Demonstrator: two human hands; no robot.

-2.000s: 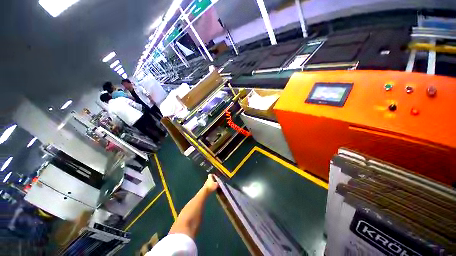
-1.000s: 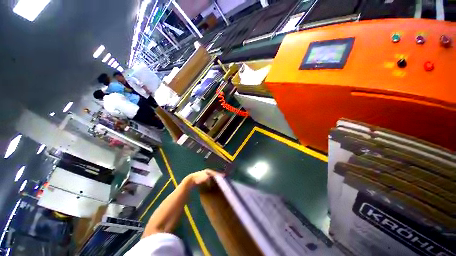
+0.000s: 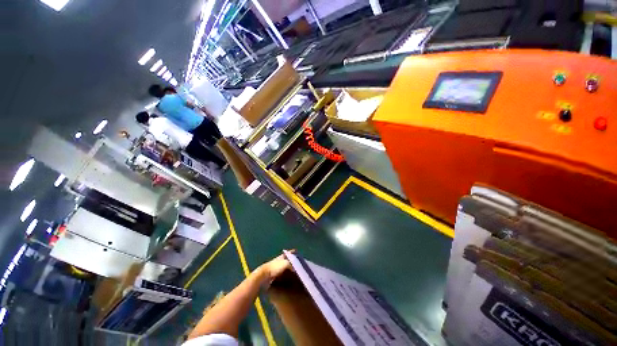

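My left hand point(image 3: 276, 267) comes in from the bottom edge, white sleeve cut off, and grips the near upper corner of a large thin TV carton point(image 3: 348, 304). The carton's white printed face is turned right and its brown side shows below my wrist. Its lower part runs out of the picture. My right hand is not in view. At the right, a row of upright cartons point(image 3: 467, 270) stands close together, the front one with a black KRÖHLER label, partly cut off.
An orange control cabinet point(image 3: 467, 152) stands behind the row. Beside it are a parts box point(image 3: 362, 125) with white papers, a red coiled hose point(image 3: 318, 147) and a yellow-edged shelf trolley point(image 3: 287, 192). Yellow lines mark the green floor point(image 3: 318, 246). People point(image 3: 179, 115) stand far left; a conveyor line runs behind.
The view has shifted slightly. My left hand keeps its grip on the carton, which has tilted and shows more of its brown side than at first. A person in blue in the background now stands more upright.
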